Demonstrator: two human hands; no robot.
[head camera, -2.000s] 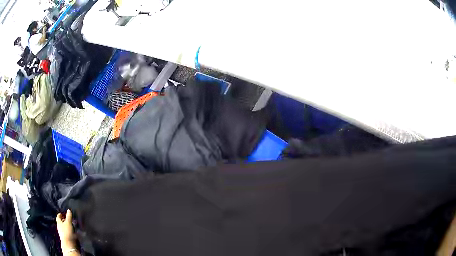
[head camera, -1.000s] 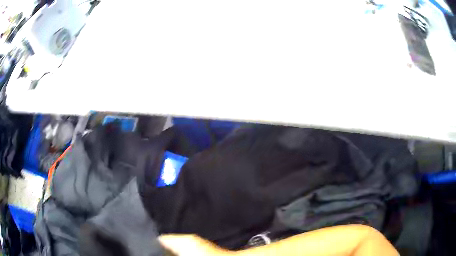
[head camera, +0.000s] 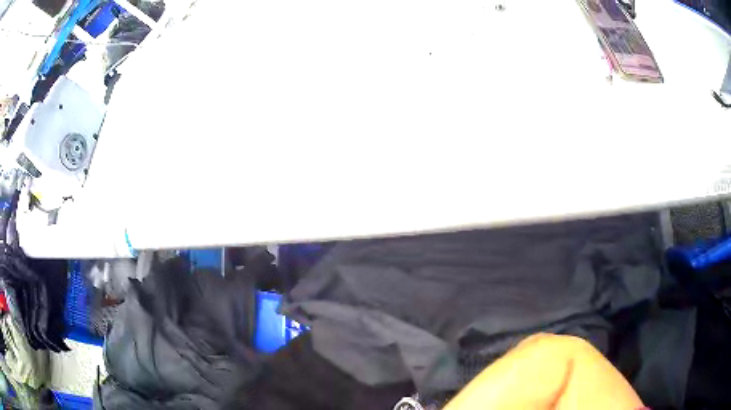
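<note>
Dark grey-black cloth (head camera: 473, 280) lies in folds below the table's front edge. A second heap of dark cloth (head camera: 180, 344) lies left of it, with a bright blue patch between them. A bent bare arm (head camera: 545, 376), apparently my right, cuts into the bottom edge over the cloth. Its hand is out of the picture. A small round silvery thing (head camera: 407, 403) shows at the bottom edge left of the arm; I cannot tell what it is. My left hand is not in view.
The white tabletop (head camera: 337, 128) spans the view. A phone (head camera: 629, 44) lies at its far right. A white machine part with a round dial (head camera: 74, 150) stands at the left. Blue crates (head camera: 78, 300) and hanging dark garments (head camera: 36, 296) are at lower left.
The view has swung right. The long dark cloth stretched across the bottom now lies folded under the table edge. The hand seen at the bottom has left the picture; the arm remains.
</note>
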